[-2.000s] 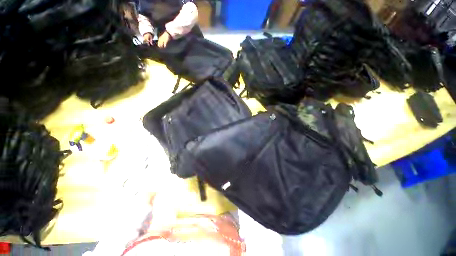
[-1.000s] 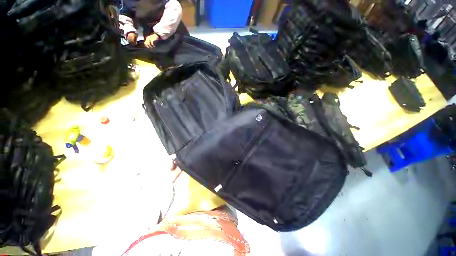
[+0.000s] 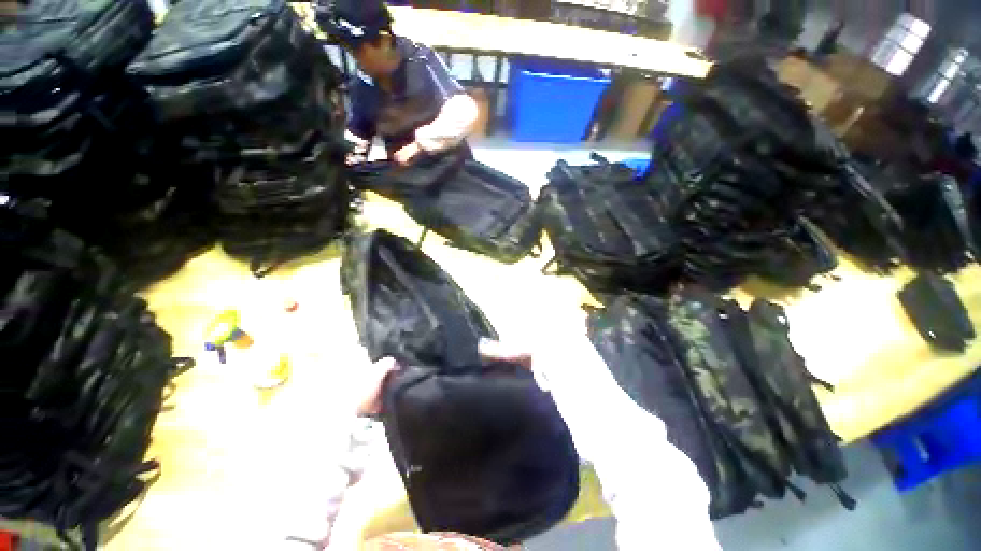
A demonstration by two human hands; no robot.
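An open backpack lies in front of me. Its plain black panel hangs towards me over the table's near edge, and its other half, with a camouflage rim, stands up beyond the fold. My left hand grips the bag's left edge at the fold. My right hand grips the fold's upper right side, its fingers partly washed out by glare. My right forearm reaches in from the lower right in a pale sleeve.
Backpack stacks stand at left and far right. Camouflage pieces lie in a row by my right arm. A yellow and blue item lies left on the table. A person works across it. A small dark pouch lies right.
The black panel has swung left and closer to me and shows narrower. Both my hands now show on the bag. The view has tilted up, showing more of the coworker.
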